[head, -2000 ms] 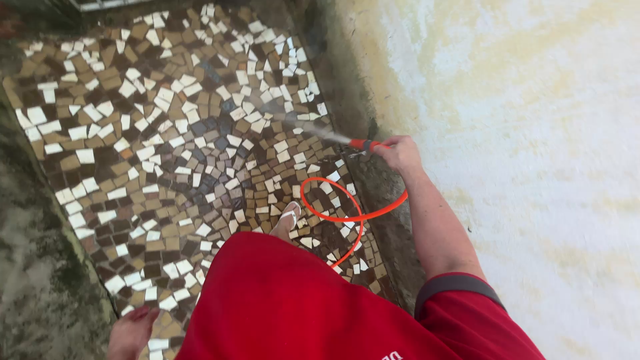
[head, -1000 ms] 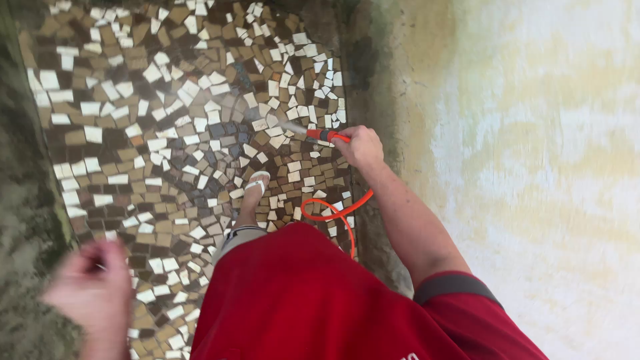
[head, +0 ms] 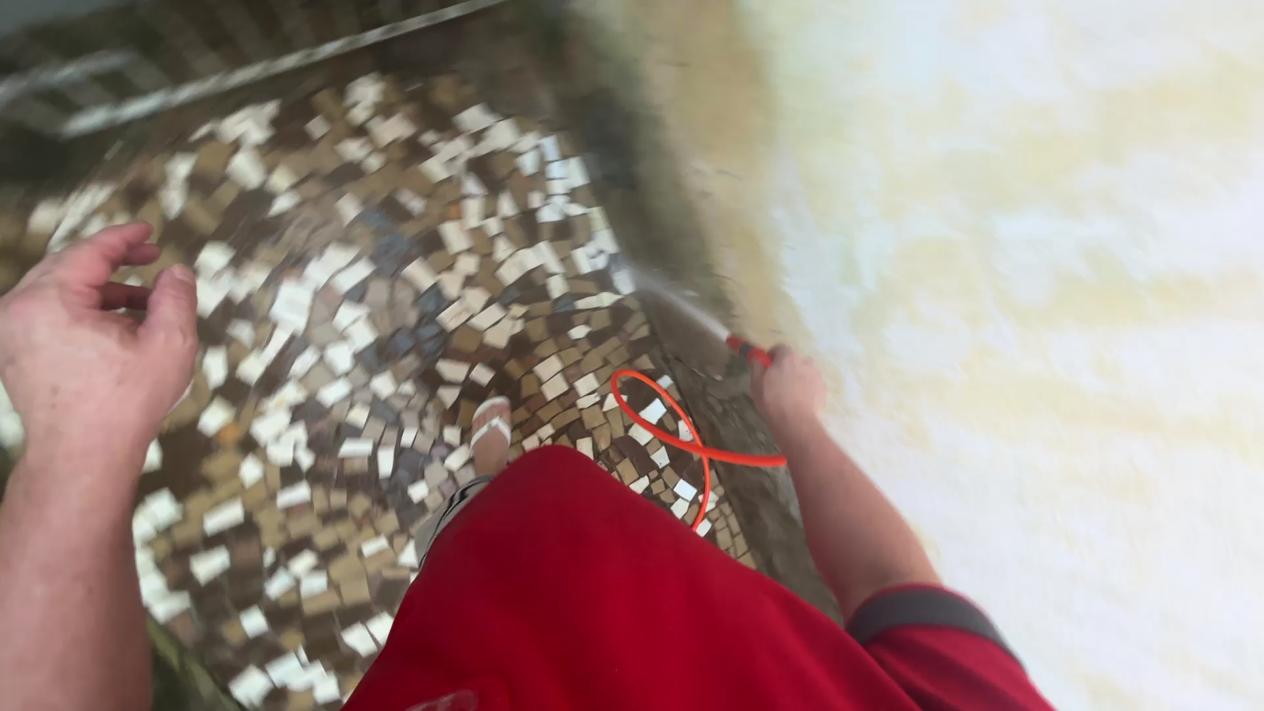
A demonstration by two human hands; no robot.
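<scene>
My right hand [head: 790, 390] grips an orange hose nozzle [head: 749, 351] at the strip beside the wall. Water sprays from its tip up and left, toward the edge of the mosaic floor [head: 395, 326] of broken white, tan and brown tiles. A thin orange hose [head: 731, 457] runs from near that hand, loops over the floor and passes behind my red shirt. My left hand [head: 104, 336] is raised at the left, empty, with its fingers slightly curled and apart. A foot in a white-strapped sandal [head: 491, 427] stands on the mosaic below.
A white and yellowish stained wall [head: 1027, 296] takes up the right side. Along its foot runs a dark, damp strip [head: 681, 237]. Beyond the mosaic, a pale blurred rail or edge [head: 267, 69] crosses the upper left.
My left hand has come up from low at the left. The spray, which fell on the mosaic before, now points at its right edge near the wall. The view has shifted.
</scene>
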